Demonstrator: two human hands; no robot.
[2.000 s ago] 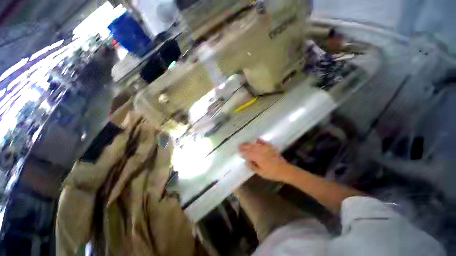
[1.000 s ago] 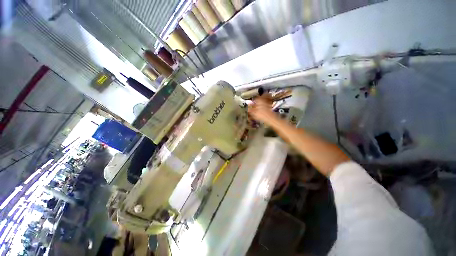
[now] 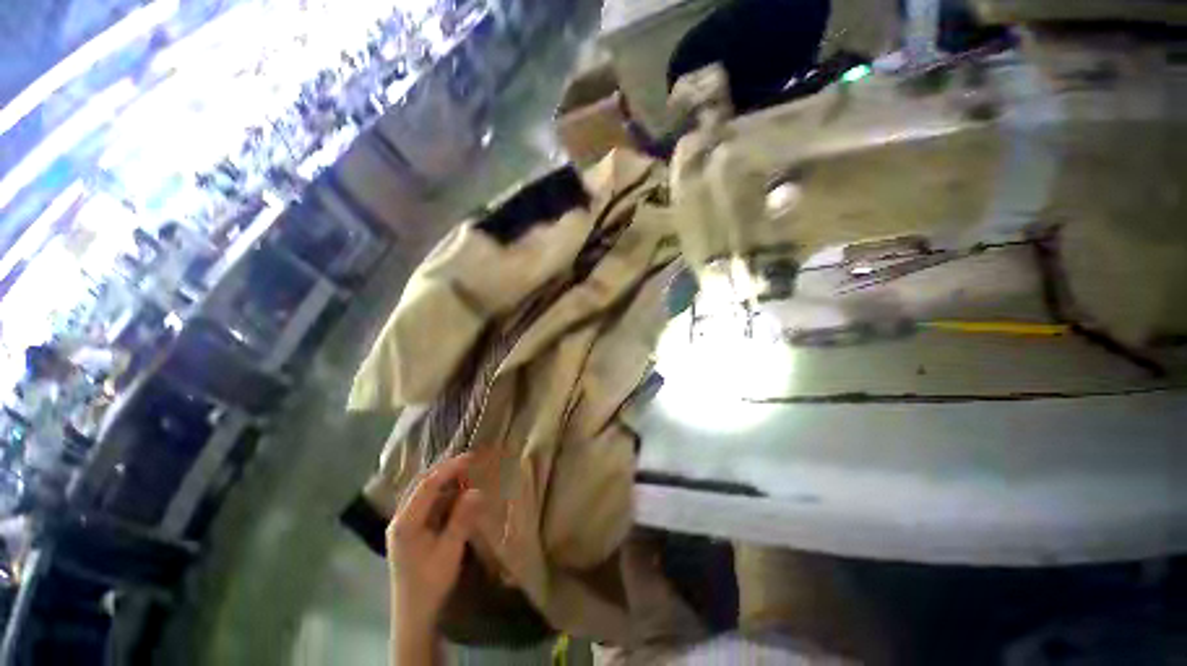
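The khaki coat (image 3: pixel 553 390) hangs in folds off the left end of the machine table, with striped or checked lining and a black panel showing. My left hand (image 3: pixel 436 514) is at the coat's lower left, fingers curled on the cloth and thumb close to them; blur hides the exact grip. My right hand is out of the picture. The sewing machine (image 3: pixel 885 169) stands right of the coat. Its needle area (image 3: pixel 729 293) is lit by a very bright lamp spot, and no cloth can be made out under the needle.
A thin yellow tool (image 3: pixel 996 328) lies on the machine bed beside a slim dark metal tool (image 3: pixel 853 334). The white table (image 3: pixel 937 468) has its front edge towards me. Green floor (image 3: pixel 300 520) and a blurred row of workstations (image 3: pixel 182 325) are at the left.
The view has swung left and down, from the machine's right end to the coat. My right hand, earlier at the tools behind the machine, has left the picture. My left hand has come into view on the coat.
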